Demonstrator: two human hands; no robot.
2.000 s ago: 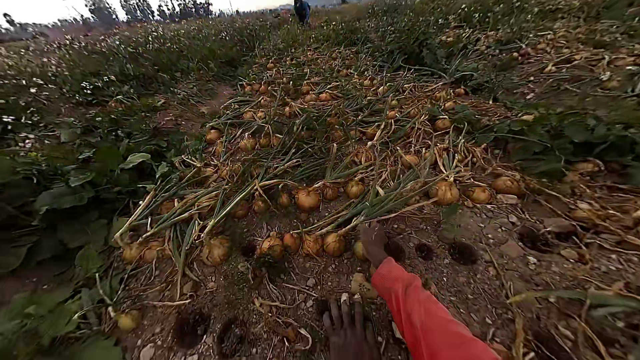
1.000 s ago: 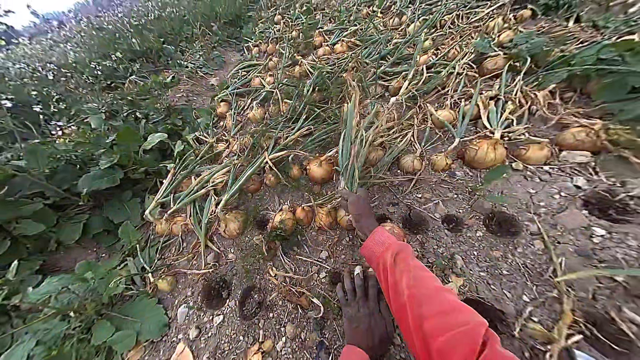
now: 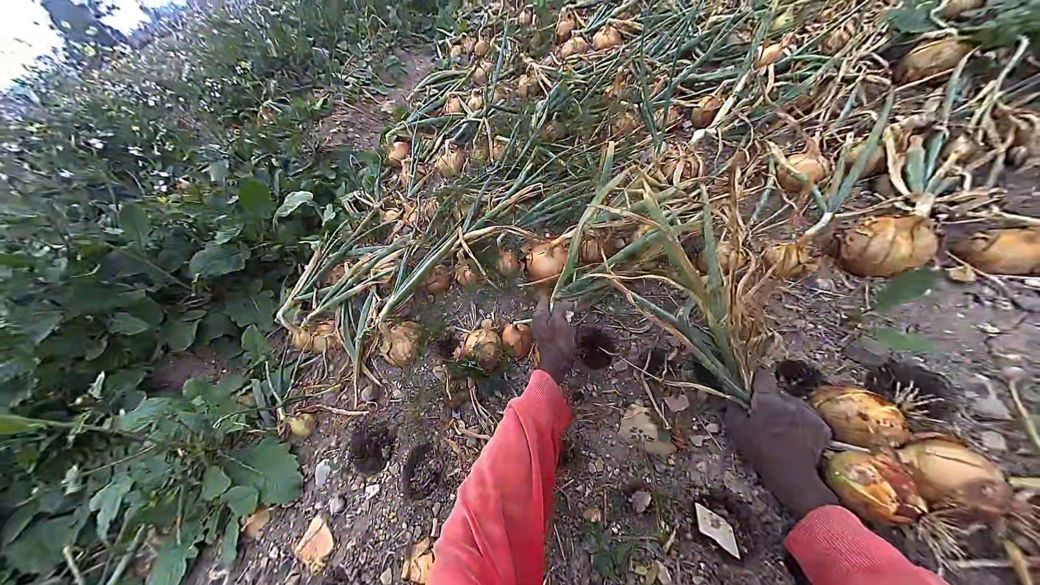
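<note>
My left hand, at the centre of the head view, is closed around the base of green onion leaves; the bulb is mostly hidden by the hand. Two brown onions lie just left of it. To the lower right, my right hand grips a bunch of onion tops, the leaves standing up and fanning out above the fist. Several large onion bulbs with hanging roots are beside its right side, low over the soil. Both forearms wear red sleeves.
Rows of onions with tangled leaves stretch ahead and right. Leafy green weeds with small white flowers border the left. Stony soil has several dark holes, a flat pale stone and a small onion.
My right hand has moved from the onion row to the lower right, now with bulbs beside it. My left hand has moved forward from the soil to the row. The view has shifted closer.
</note>
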